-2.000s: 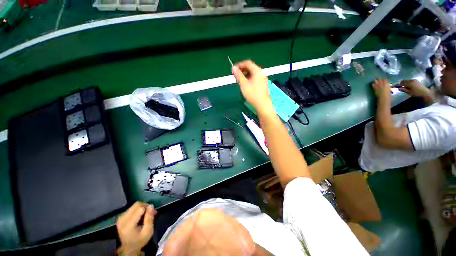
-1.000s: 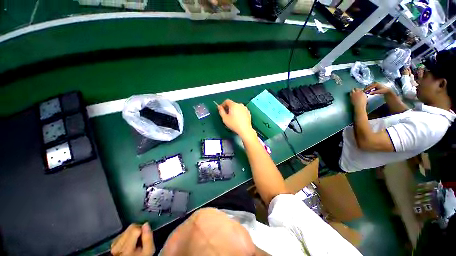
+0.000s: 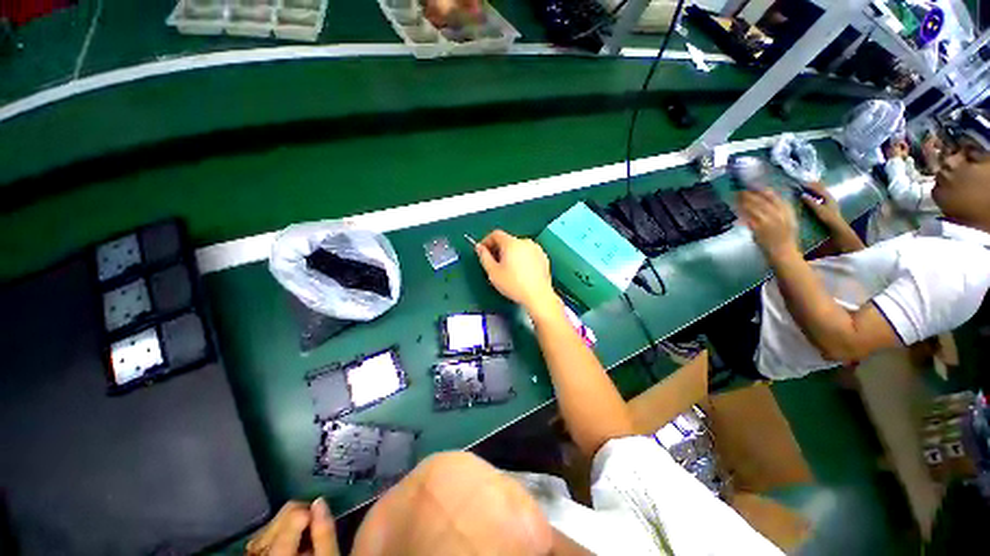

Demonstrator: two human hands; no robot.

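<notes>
My right hand [image 3: 515, 267] is over the bench left of the teal-green box [image 3: 592, 253], its fingertips closed on a thin metallic stick [image 3: 471, 239], perhaps tweezers. My left hand [image 3: 295, 530] is at the bottom edge, partly cut off; whether it holds anything cannot be told. Several black plastic housings lie in front of me, one with a bright plate [image 3: 468, 332], one below it [image 3: 472, 381], one at left [image 3: 358, 383] and one nearest me [image 3: 364, 452]. A small grey square piece [image 3: 440, 252] lies left of the stick's tip.
A black tray [image 3: 130, 456] at left bears housings [image 3: 154, 295]. A clear bag of black parts [image 3: 337, 277] stands beside it. Black parts [image 3: 673, 216] and a coworker [image 3: 858, 282] are at right. An open carton [image 3: 760, 434] is below the bench edge. Compartment trays [image 3: 250, 17] are across.
My right hand came down from above the bench to beside the teal-green box, still with the stick. The view shifted. The coworker's hand has risen from the bench.
</notes>
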